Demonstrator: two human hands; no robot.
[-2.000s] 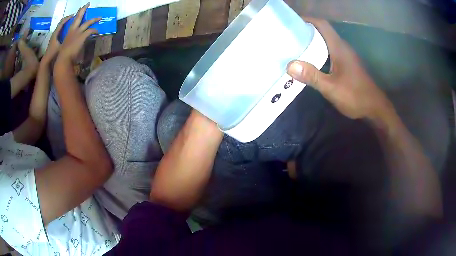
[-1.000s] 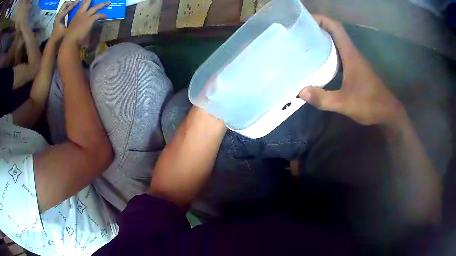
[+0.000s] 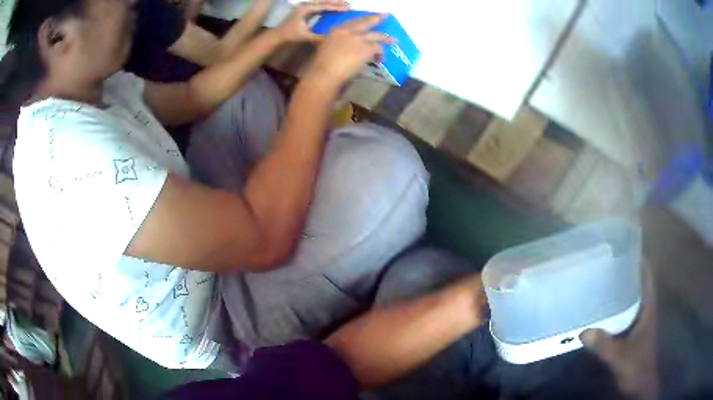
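Observation:
The frosted translucent container (image 3: 563, 285) joined to its white base housing (image 3: 532, 348) is at the lower right, with its open side up and tilted. A small dark oval shows on the white side wall. My right hand (image 3: 625, 344) holds the right end, with the thumb on the white wall; it is dim and blurred. My left forearm (image 3: 414, 328) reaches to the left end of the container. My left hand (image 3: 478, 301) is mostly hidden behind the container, so its fingers do not show.
A neighbour (image 3: 102, 187) in a white printed shirt sits at the left, both hands on a blue and white carton (image 3: 371, 39). A white-topped table (image 3: 485, 47) stands on wooden slats (image 3: 508, 144). Another person's arms show behind. The floor (image 3: 477, 207) is green.
The view has swung left, so the neighbour and table now fill more of it. The container appears lower and farther right, still held. The neighbour's carton is now tilted in their hands.

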